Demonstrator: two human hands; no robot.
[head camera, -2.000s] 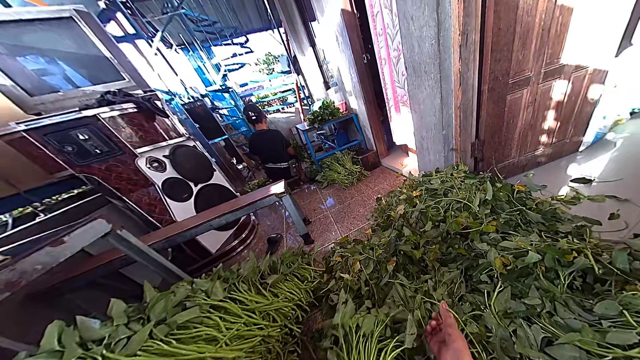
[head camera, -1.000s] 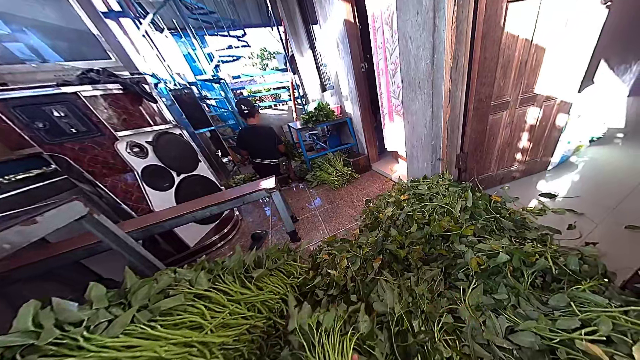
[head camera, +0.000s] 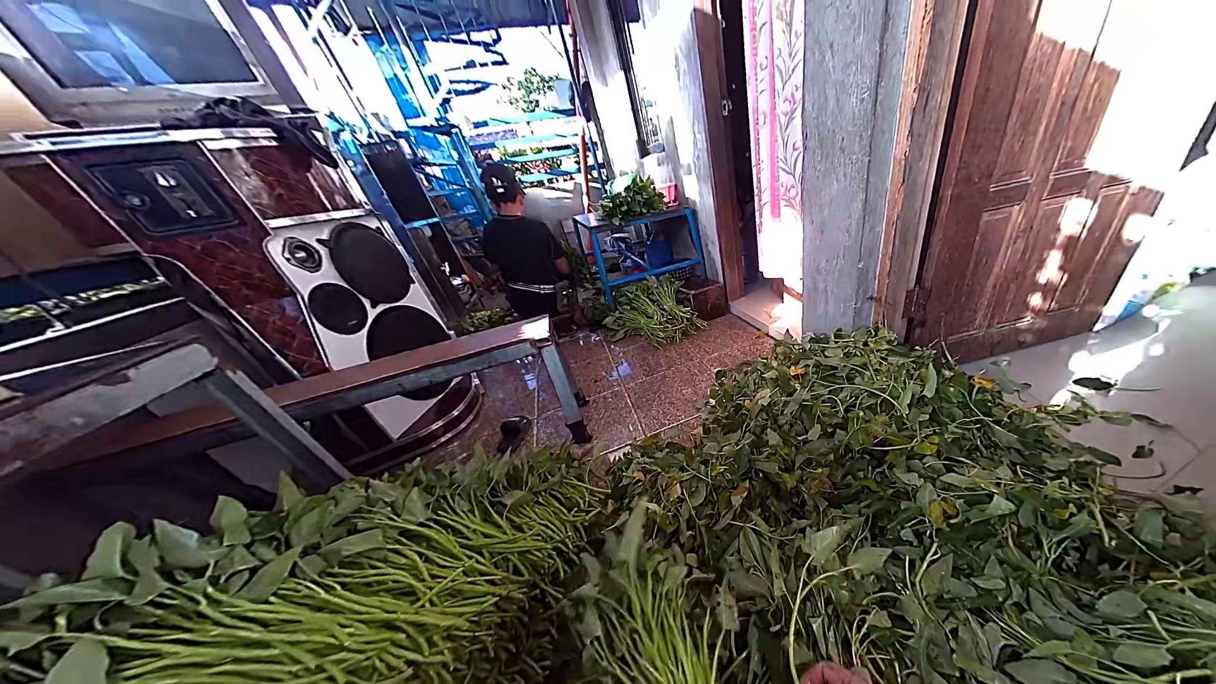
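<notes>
Only a fingertip-sized part of my right hand (head camera: 830, 674) shows at the bottom edge, beside a thin green stem; whether it grips the stem cannot be seen. Around it spreads a large loose heap of leafy greens (head camera: 883, 475) with some yellow leaves. To its left stands a small bunch of green stems (head camera: 655, 617), leaves up. Farther left, bundled leafy stems (head camera: 380, 589) lie in a thick row, their pale green stalks side by side. My left hand is out of view.
A bench (head camera: 408, 366) stands beyond the bundled stems, near a speaker cabinet (head camera: 356, 304). Farther off, a person (head camera: 522, 252) crouches with back turned, by a blue rack (head camera: 641, 223) holding greens. More greens (head camera: 655, 312) lie on the tiled floor. A wooden door (head camera: 1035, 190) is at right.
Two seconds ago my right hand showed over the heap at the bottom; one second ago only a trace showed at the bottom edge, and now a small part shows there.
</notes>
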